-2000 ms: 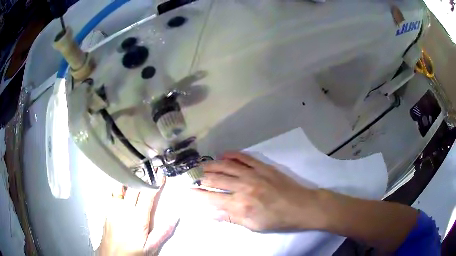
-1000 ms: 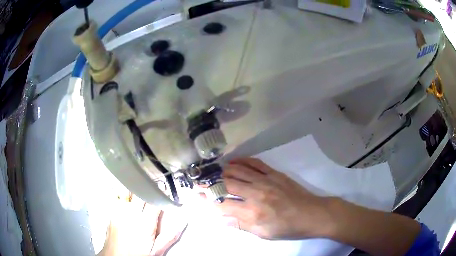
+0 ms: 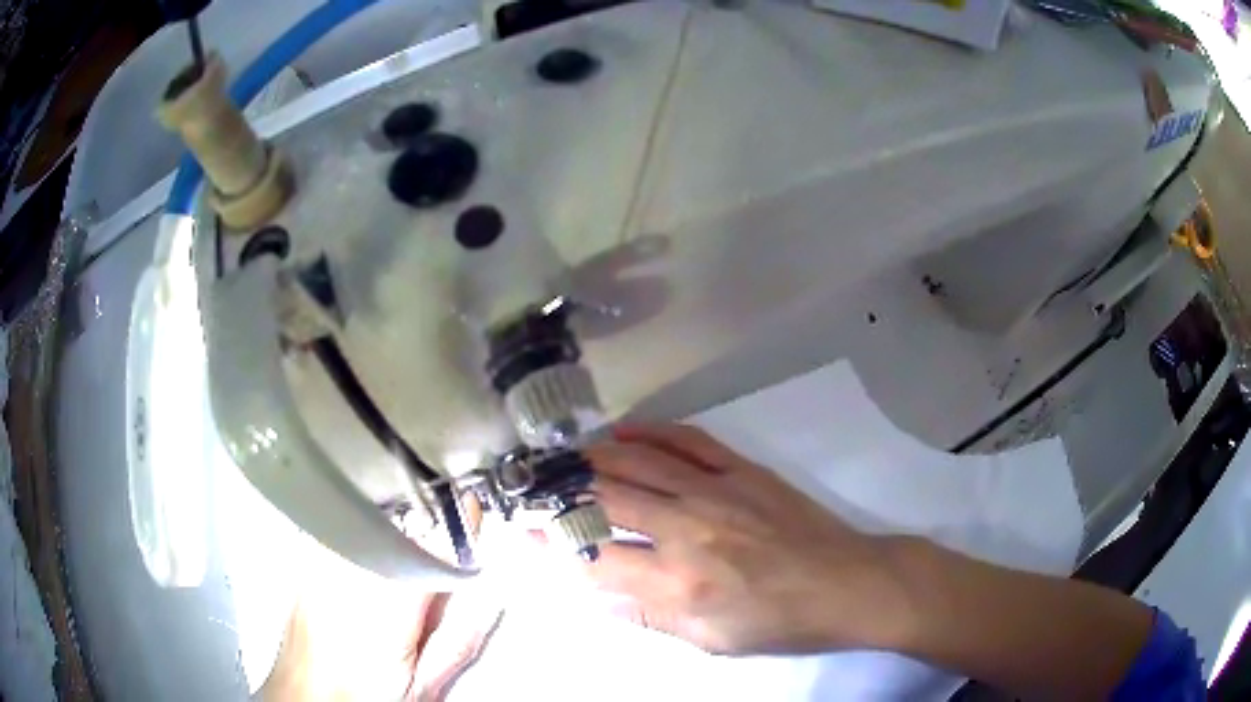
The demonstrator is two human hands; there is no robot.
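Observation:
A white fabric panel [image 3: 947,501] lies on the machine bed, its curved edge at the right and its front part lost in lamp glare. The cream sewing machine [image 3: 823,165] spans the view above it. My right hand [image 3: 707,542] lies flat on the fabric just right of the thread tension dial [image 3: 552,398], fingers pointing left, some tips hidden behind the head parts. My left hand [image 3: 364,638] is at the bottom left, overexposed and partly cut off; its fingers are hidden by glare and the machine head. The needle area is not clearly visible.
Orange-handled scissors [image 3: 1196,233] lie at the far right, above a dark patterned patch [image 3: 1187,346]. A white box [image 3: 947,17] sits on top of the machine. A blue tube [image 3: 281,62] and a bright lamp-lit white strip [image 3: 158,439] are at the left.
The view shifted right, then slightly back left. Both hands stay in nearly the same places on the fabric. No clear fabric movement shows.

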